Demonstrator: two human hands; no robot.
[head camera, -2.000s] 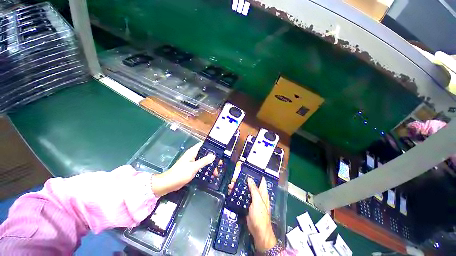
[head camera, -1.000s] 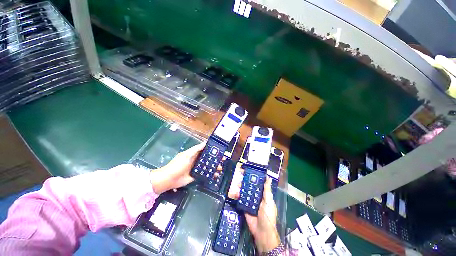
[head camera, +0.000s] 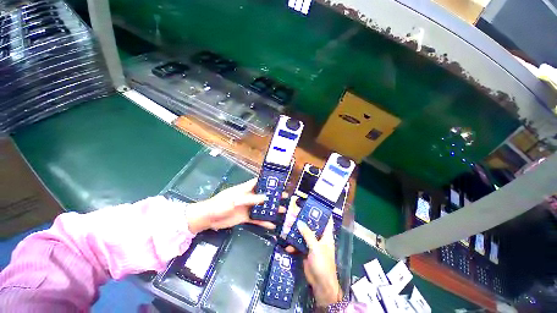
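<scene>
My left hand (head camera: 235, 205) holds an open flip phone (head camera: 272, 183), its thumb on the lower keys of the dark blue keypad. My right hand (head camera: 317, 254) holds a second open flip phone (head camera: 316, 213), its thumb on the lower keypad. Both screens are white with blue blocks. Below the hands is a clear blister tray (head camera: 235, 266) with a closed phone (head camera: 200, 261) at its left and an open phone's keypad (head camera: 281, 280) at its right. More phone lids (head camera: 307, 179) show partly behind the held phones.
Stacked clear trays (head camera: 52, 67) stand far left. A spare tray with black parts (head camera: 214, 92) lies behind the wooden board (head camera: 211, 132). A yellow-brown carton (head camera: 357, 126) stands upright behind. Small white pieces (head camera: 391, 288) lie right of the tray. Neighbour's phones (head camera: 467, 244) lie beyond the metal frame (head camera: 455, 223).
The left phone has turned more upright. The right phone has tilted with its lid to the right. Both thumbs are on the keypads again, and the blue blocks on the screens have changed.
</scene>
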